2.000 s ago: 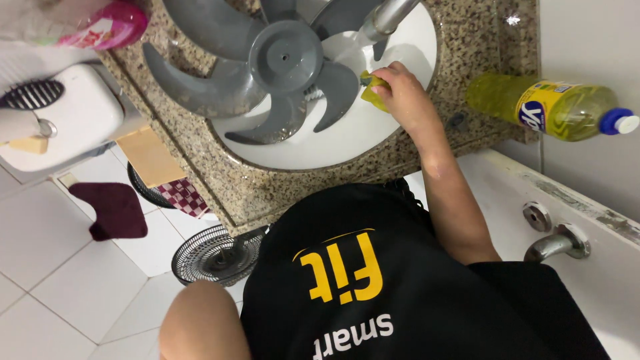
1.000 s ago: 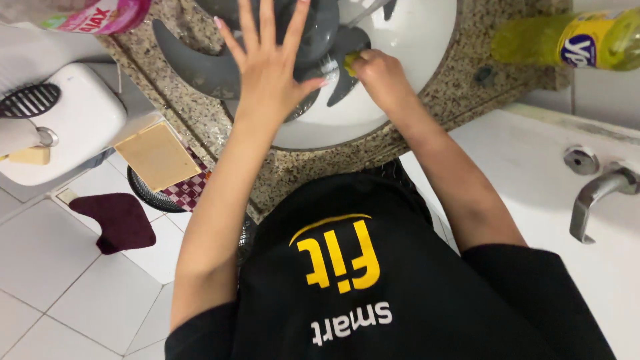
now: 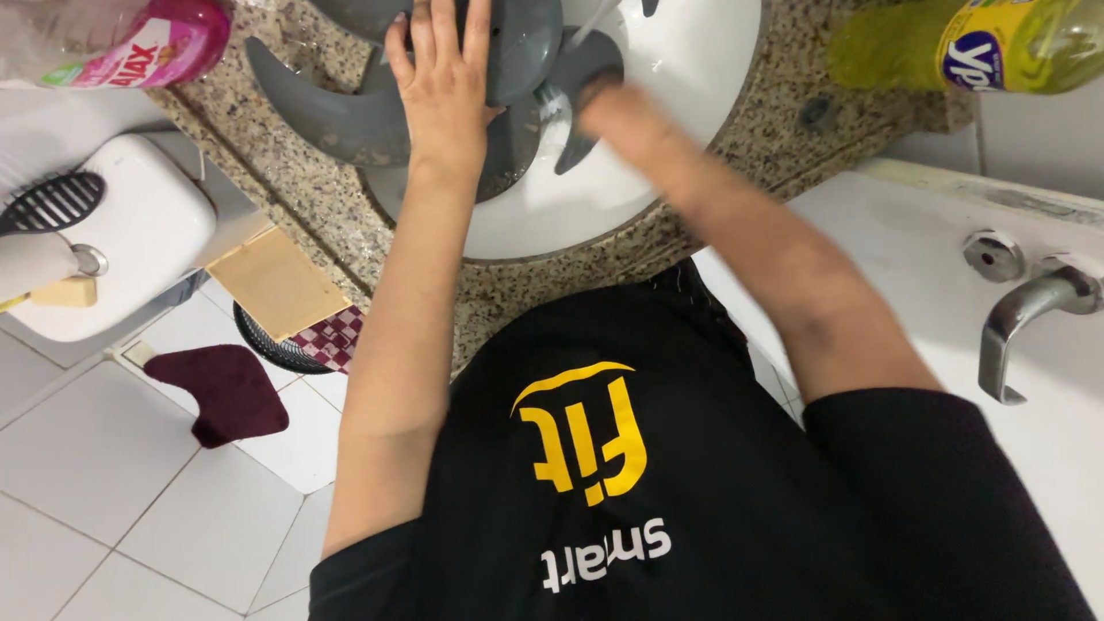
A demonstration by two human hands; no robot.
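Note:
A grey plastic fan blade wheel (image 3: 336, 121) lies over the white washbasin (image 3: 690, 95), its hub near the top edge. My left hand (image 3: 444, 86) rests on it with fingers spread, beside the hub, holding nothing. My right hand (image 3: 617, 112), blurred by motion, is at a blade on the right of the hub; whatever it holds is hidden in this view. A thin stream of water (image 3: 595, 21) falls beside the hub onto the wheel.
An Ajax bottle (image 3: 164, 43) stands at upper left, a Ypê bottle (image 3: 975, 47) at upper right on the granite counter (image 3: 569, 280). Further right is a metal tap (image 3: 1026, 319). Below left are a toilet cistern (image 3: 147, 216) with a hairbrush (image 3: 56, 203) and a dark mat (image 3: 224, 392).
My left hand, low and away from the basin two seconds ago, has come onto the fan wheel. My right hand held a yellow-green sponge at a blade in the earlier frames.

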